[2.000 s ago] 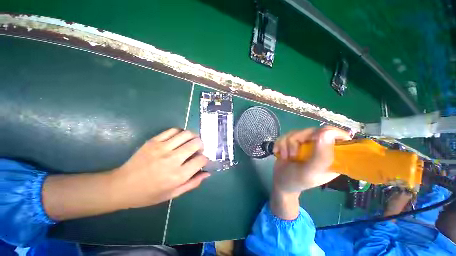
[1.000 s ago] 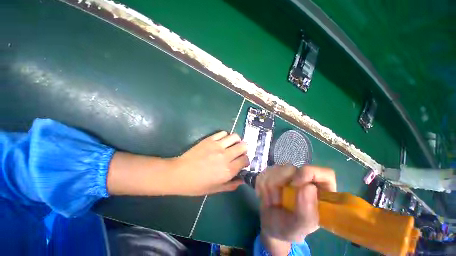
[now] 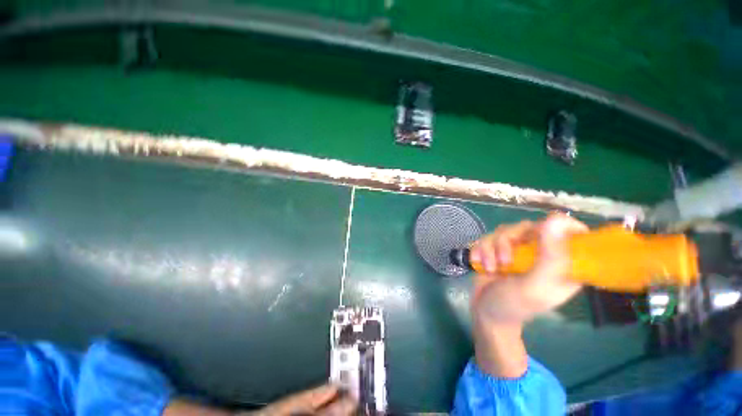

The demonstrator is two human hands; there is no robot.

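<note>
The open phone (image 3: 371, 357) lies at the bench's near edge, its dark board end pointing away; its lower end is cut off by the picture's bottom. My left hand (image 3: 313, 401) is at the phone's left side, fingers touching it, mostly cut off by the bottom edge. My right hand (image 3: 521, 272) is closed around the orange electric screwdriver (image 3: 630, 258). The screwdriver's dark nose is over the right part of the round grey dotted dish (image 3: 446, 236). The bit's tip is too small to make out. The picture is blurred.
Beyond the chipped whitish ledge (image 3: 268, 158), phones lie on the green belt, one in the middle (image 3: 414, 114) and one further right (image 3: 561, 136). Dark slotted strips (image 3: 679, 329) are at right. A pale post (image 3: 712, 195) crosses the right edge. Blue sleeves show below.
The screwdriver has moved from the phone's bottom end to the dish. The phone and my left hand are now nearer the bench's near edge. The camera view has turned.
</note>
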